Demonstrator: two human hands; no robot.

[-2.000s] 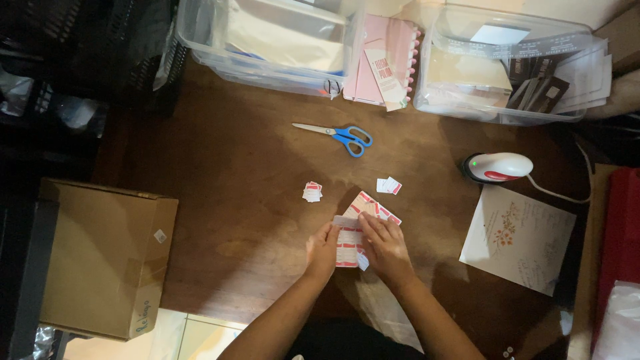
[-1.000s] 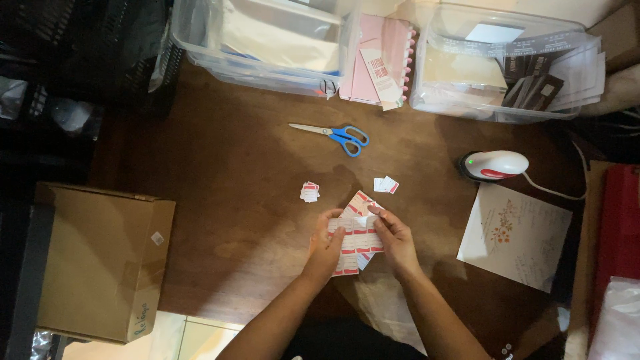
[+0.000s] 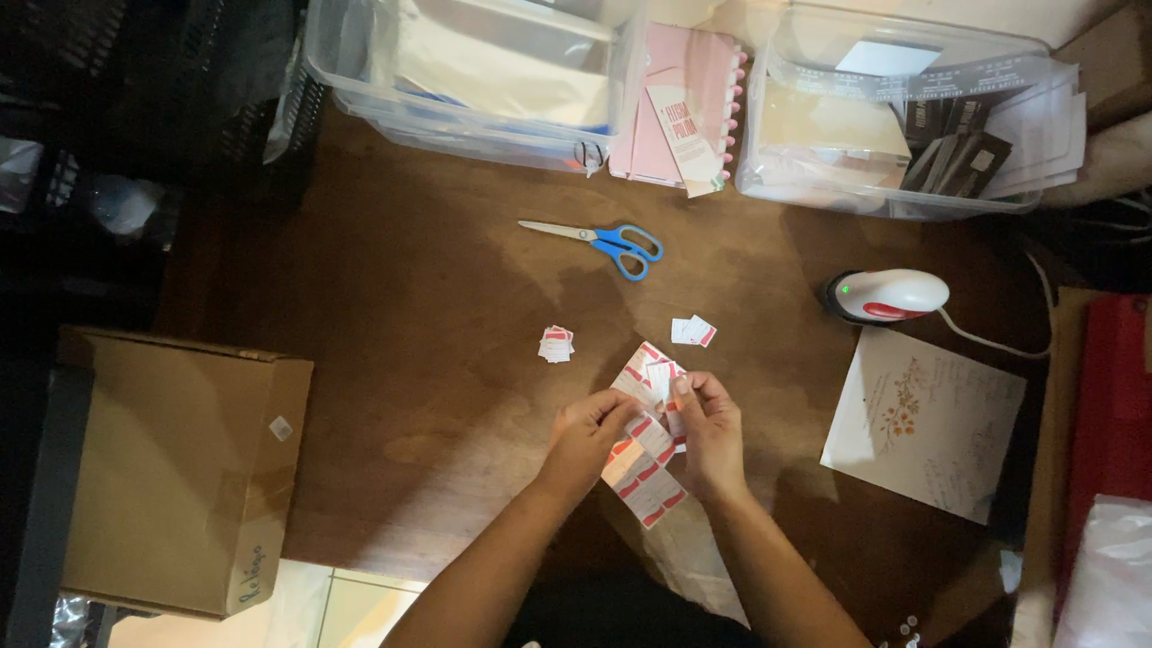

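Red-and-white printed paper sheets (image 3: 652, 490) are spread between my two hands above the wooden table. My left hand (image 3: 589, 441) pinches a sheet between thumb and fingers. A narrower printed strip (image 3: 663, 382) is held by my right hand (image 3: 714, 432), at its upper end. Beyond my left hand lies a small pile of cut paper pieces (image 3: 556, 345), and a few more cut pieces (image 3: 693, 331) lie beyond my right hand. Scissors with blue handles (image 3: 621, 247) rest farther back on the table, touched by neither hand.
Clear plastic bins (image 3: 477, 139) (image 3: 837, 193) and a pink notebook (image 3: 661, 108) line the back. At the right are a white-and-red corded device (image 3: 891, 295) and a sheet with a floral print (image 3: 927, 423). A cardboard box (image 3: 171, 477) stands at the left.
The sheets between my hands have separated, with a narrow strip now apart in my right hand. A second ago they overlapped as one wider patch. The scissors and small piles have not moved.
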